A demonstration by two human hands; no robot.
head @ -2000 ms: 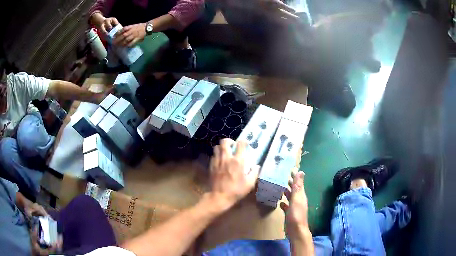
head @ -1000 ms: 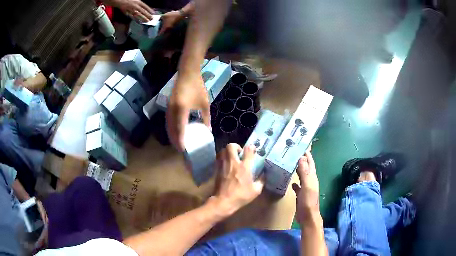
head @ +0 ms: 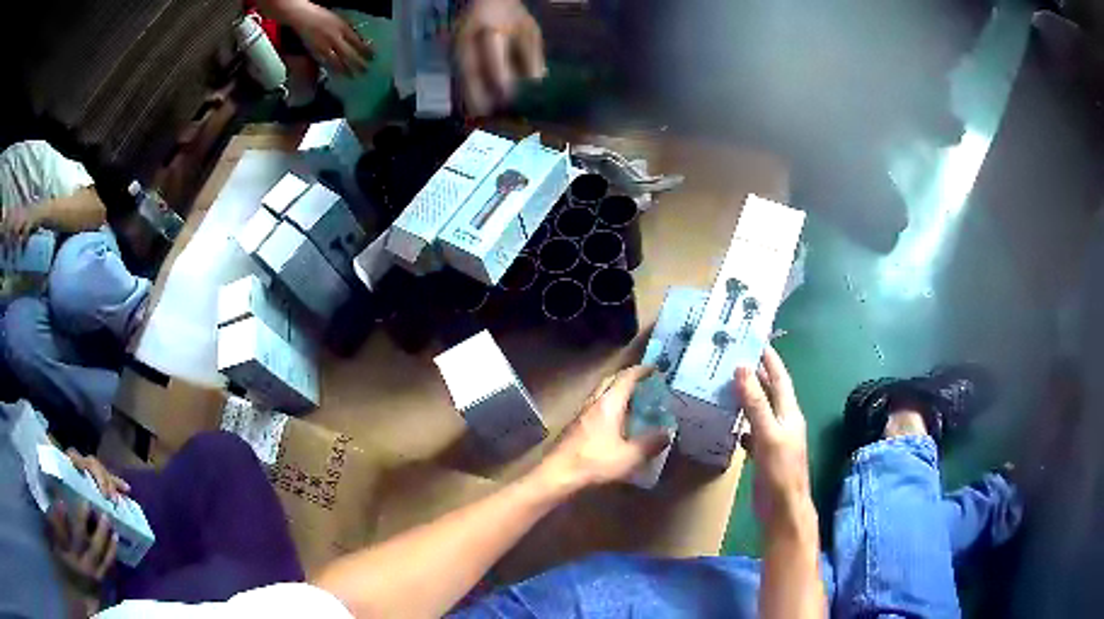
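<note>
Two long pale cartons with dark product pictures lie side by side at the right of the cardboard. My left hand grips the lower end of the left carton, which is partly covered by the hand and the right carton. My right hand is against the lower right side of the right carton, fingers curled on its edge. The right carton has a long white flap at its far end. Dark round-mouthed tubes stand upright in a cluster further left. Two more cartons lie on top of the cluster.
A closed carton stands left of my left hand on brown cardboard. Grouped cartons are at the left on a white sheet. Other people's hands are at the top and left. A shoe and jeans are at the right.
Another person's hand set the closed carton down left of mine and moved back to the top. The right carton has moved slightly right and now overlaps the left one more.
</note>
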